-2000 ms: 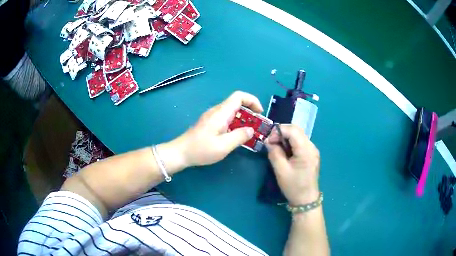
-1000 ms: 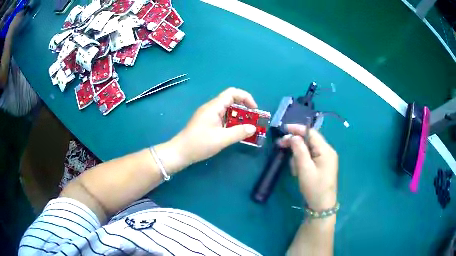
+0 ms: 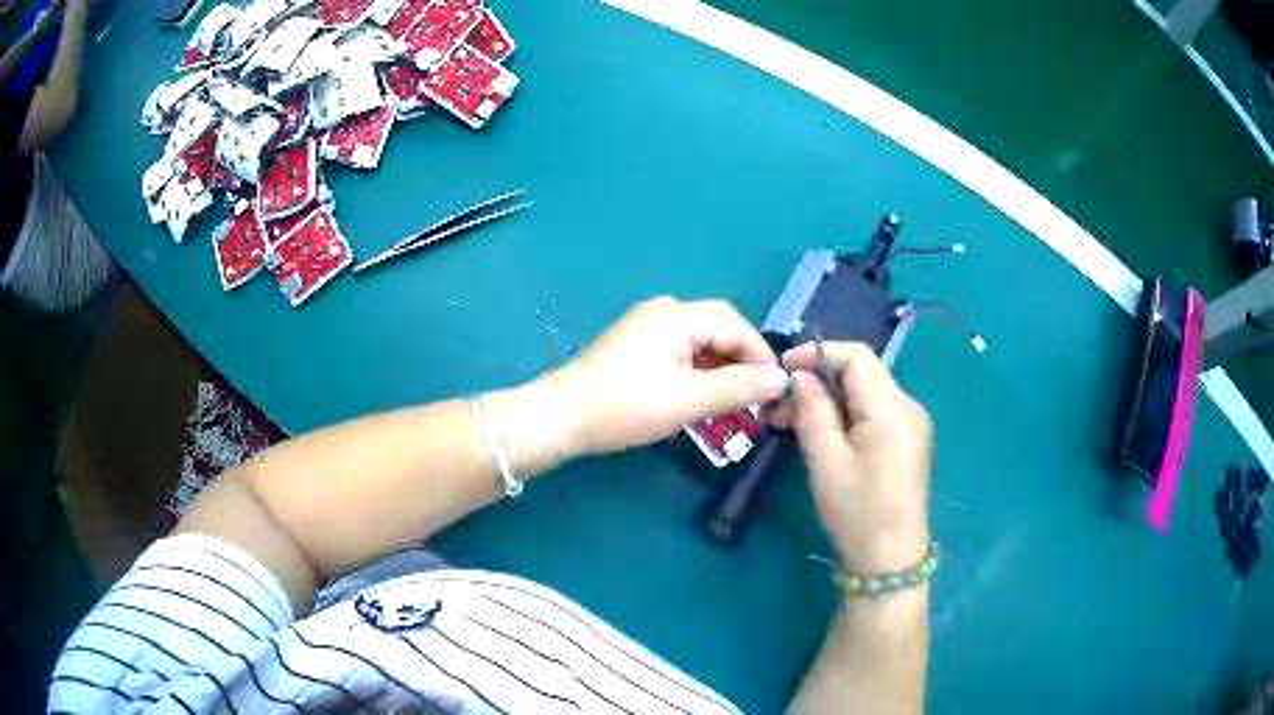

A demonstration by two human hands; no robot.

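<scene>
My left hand (image 3: 671,370) holds a red circuit board (image 3: 729,433), partly hidden under its fingers. My right hand (image 3: 859,433) meets the left thumb at the board's right edge, with a thin dark tool (image 3: 824,358) between its fingers. What the fingertips pinch is too small to tell. The black handheld unit (image 3: 848,303) lies on the green table just beyond my hands. Its grey-sided head points away, and its handle shows below the board. Two thin wires with pale plugs (image 3: 978,342) stick out to the right of the head.
A heap of red and white boards (image 3: 349,98) lies upper left, with silver tweezers (image 3: 442,232) beside it. A black-and-pink item (image 3: 1162,398) and small black parts (image 3: 1241,517) lie at right. A person's arm (image 3: 53,91) shows upper left. A conveyor (image 3: 964,70) runs beyond the white edge.
The board has moved right and tilted, and my hands have come together at its edge. The unit first turned on the table, and its wires now spread to the right.
</scene>
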